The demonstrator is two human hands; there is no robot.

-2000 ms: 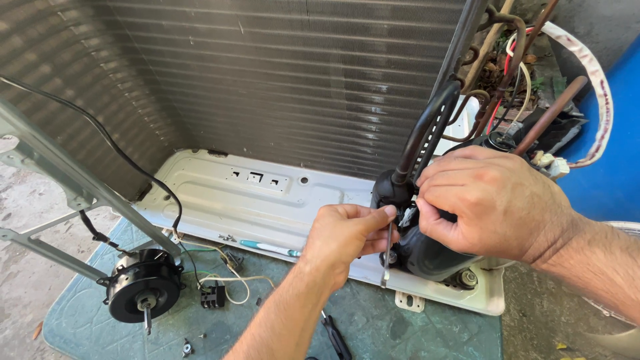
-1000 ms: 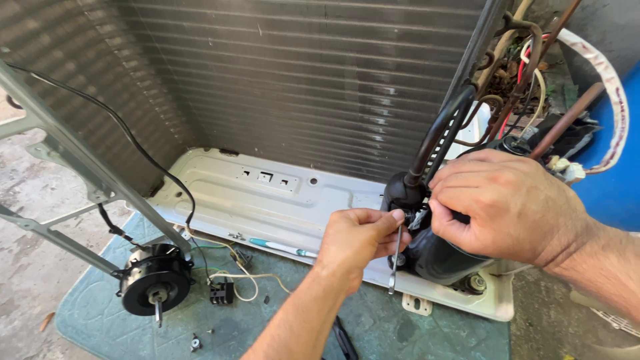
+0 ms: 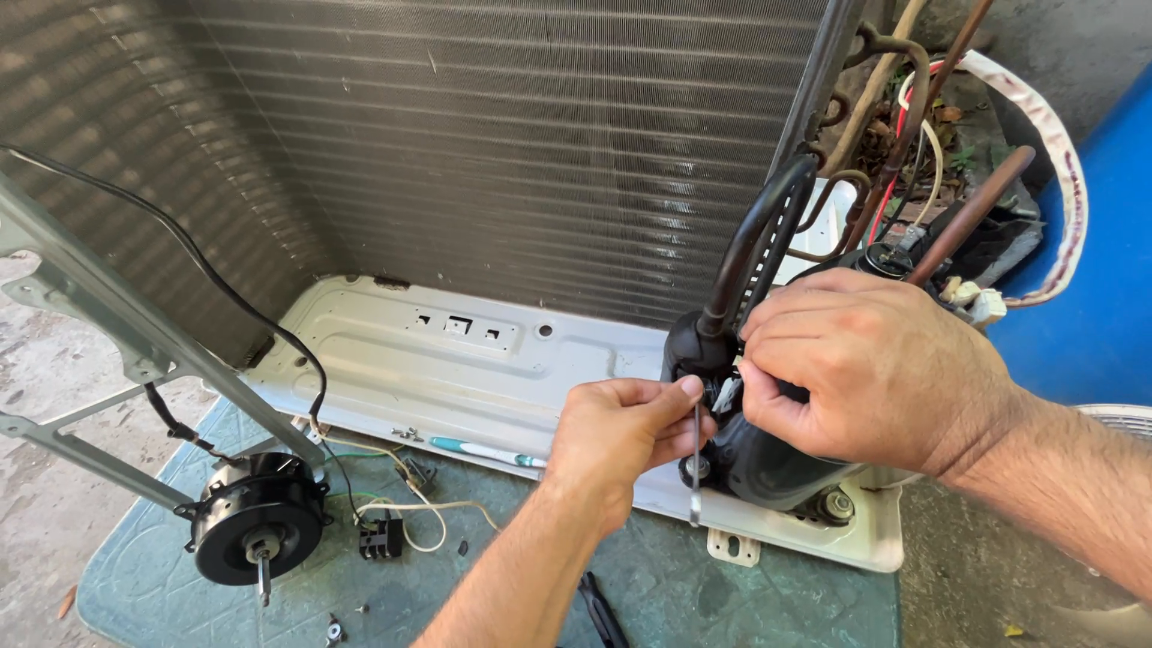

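My left hand (image 3: 621,441) pinches a thin metal strip (image 3: 696,477), perhaps a metal tie, between thumb and fingers; it hangs down over the edge of the white metal base pan (image 3: 576,360). Close beside it on the right, my right hand (image 3: 873,369) is closed near the neck of the black accumulator (image 3: 697,342); what its fingertips grip is hidden. A small whitish piece (image 3: 725,394) shows between the two hands. Below and behind my right hand stands the black compressor (image 3: 783,468), bolted to the pan. A black insulated pipe (image 3: 747,243) rises from the accumulator.
A finned condenser coil (image 3: 504,153) stands behind. At left are a grey metal bracket (image 3: 216,387), a fan motor (image 3: 261,522) and a black terminal block (image 3: 381,538) with wires. A toothbrush (image 3: 486,452) lies along the pan's edge; a black-handled tool (image 3: 601,612) is on the green table (image 3: 504,576). Copper pipes (image 3: 972,216) rise right.
Both hands stay at the accumulator, with the strip still in my left fingers. The view has shifted slightly; nothing else has plainly changed.
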